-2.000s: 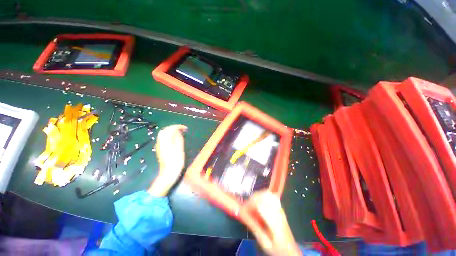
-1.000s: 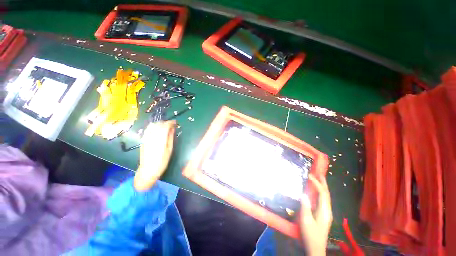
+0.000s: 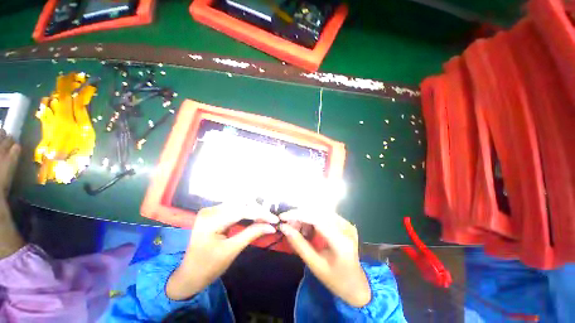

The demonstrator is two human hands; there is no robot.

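A tablet unit [image 3: 252, 165] lies in an orange-red foam tray [image 3: 165, 163] on the green bench in front of me, its inside washed out by white glare. My left hand [image 3: 220, 243] and my right hand [image 3: 325, 249] meet at the tray's near edge. Their thumbs and fingertips pinch a small dark cabled part [image 3: 276, 222] between them; most of it is hidden by the fingers. A tangled pile of black cabled parts [image 3: 126, 120] lies left of the tray.
Yellow flex cables [image 3: 66, 129] lie at far left, near a white tray [image 3: 14, 113] and another person's hand [image 3: 6, 161]. Two trayed tablets [image 3: 271, 28] sit on the conveyor. Stacked red trays [image 3: 498, 132] stand right. A red-handled tool [image 3: 429, 255] lies at the bench edge. White bits are scattered about.
The tray is now down flat before me. My right hand has let go of its side. My left hand has come from beside the black pile, and both hands now meet on the small dark part.
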